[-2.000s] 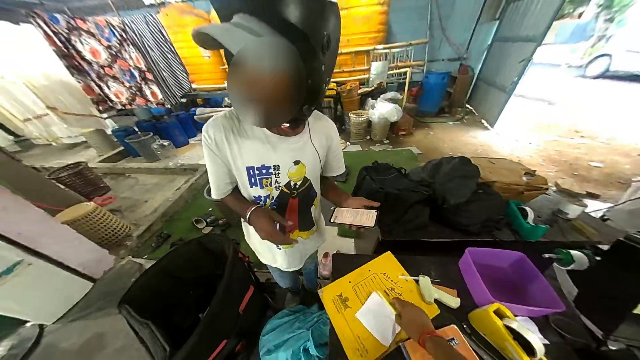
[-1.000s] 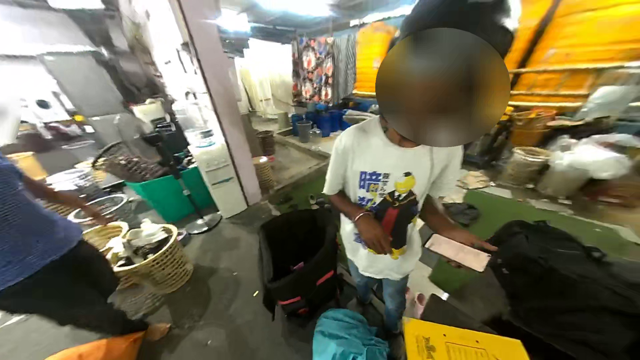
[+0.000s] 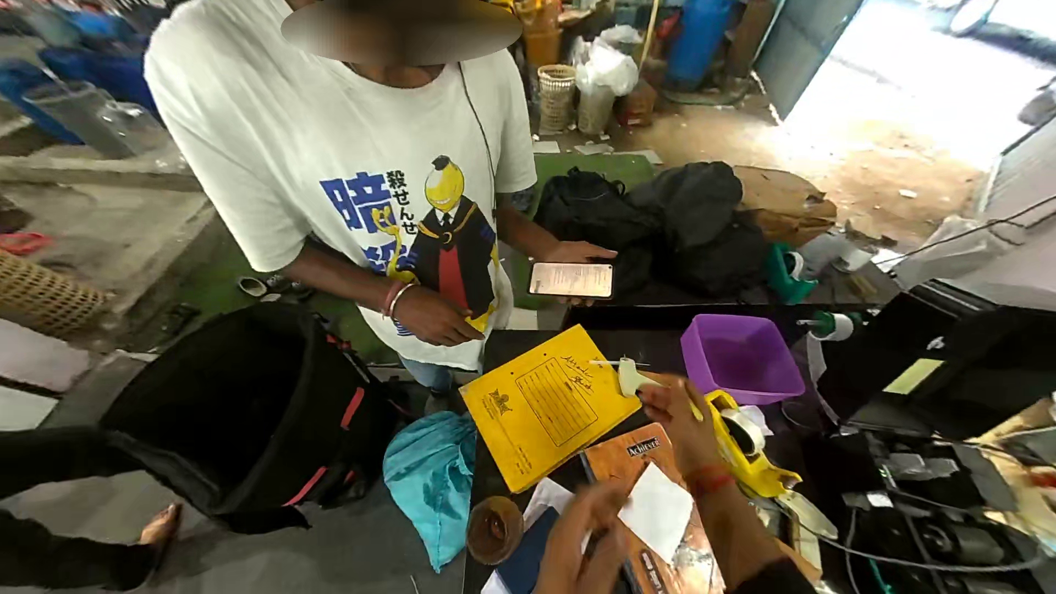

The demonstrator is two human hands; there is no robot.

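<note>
My right hand (image 3: 681,412) reaches over the dark desk, its fingers at a pale green tagging gun (image 3: 634,378) with a thin needle; the grip is partly hidden, so a firm hold cannot be told. The gun lies over the right edge of a yellow printed folder (image 3: 536,408). My left hand (image 3: 584,540), blurred, is raised with fingers apart near a white paper slip (image 3: 657,511). That slip rests on an orange-brown notebook (image 3: 639,450). Close to the right wrist lies a yellow tape dispenser (image 3: 747,445). A dark blue booklet (image 3: 526,551) is partly under my left hand.
Across the desk a person (image 3: 355,165) holds a phone (image 3: 571,280). A purple plastic bin (image 3: 742,359), a brown cup (image 3: 495,530) and a turquoise cloth bag (image 3: 431,487) are near. A large black delivery bag (image 3: 247,412) stands open at left; black bags (image 3: 652,219) lie behind the desk.
The white slip, on the yellow folder two seconds ago, now lies on the notebook. My left hand has come into view. The view swung left and back.
</note>
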